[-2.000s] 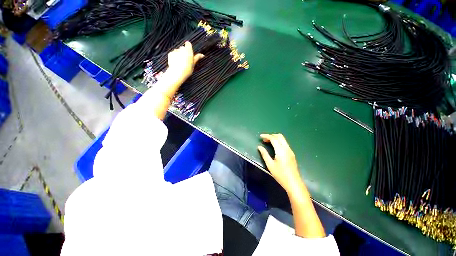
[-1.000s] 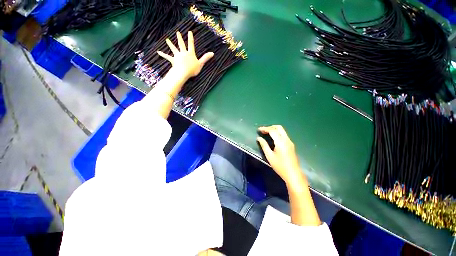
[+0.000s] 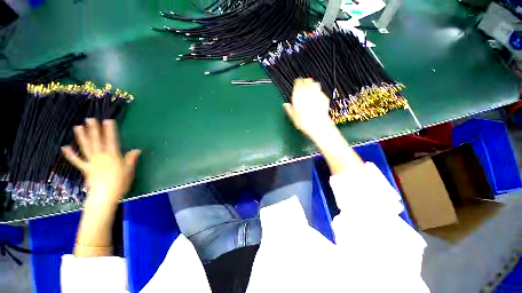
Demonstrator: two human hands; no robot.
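Note:
The left cable stack lies flat at the left, gold tips away from me, white-blue tips near the bench edge. My left hand is spread palm down over its right part, fingers apart, holding nothing. The right cable stack lies flat at the right, gold tips near me, white-blue-red tips away. My right hand is at its left edge, over the cables, with fingers curled. Whether it grips any cable is hidden under the hand.
Loose long cables lie behind the right stack. A thin silvery strip lies left of that stack on the green mat. Pale stand arms are behind. Below the edge are blue bins and an open cardboard box.
The view has turned to the right. My right hand has moved from the bench's front edge to the right stack. My left hand stays spread on the left stack.

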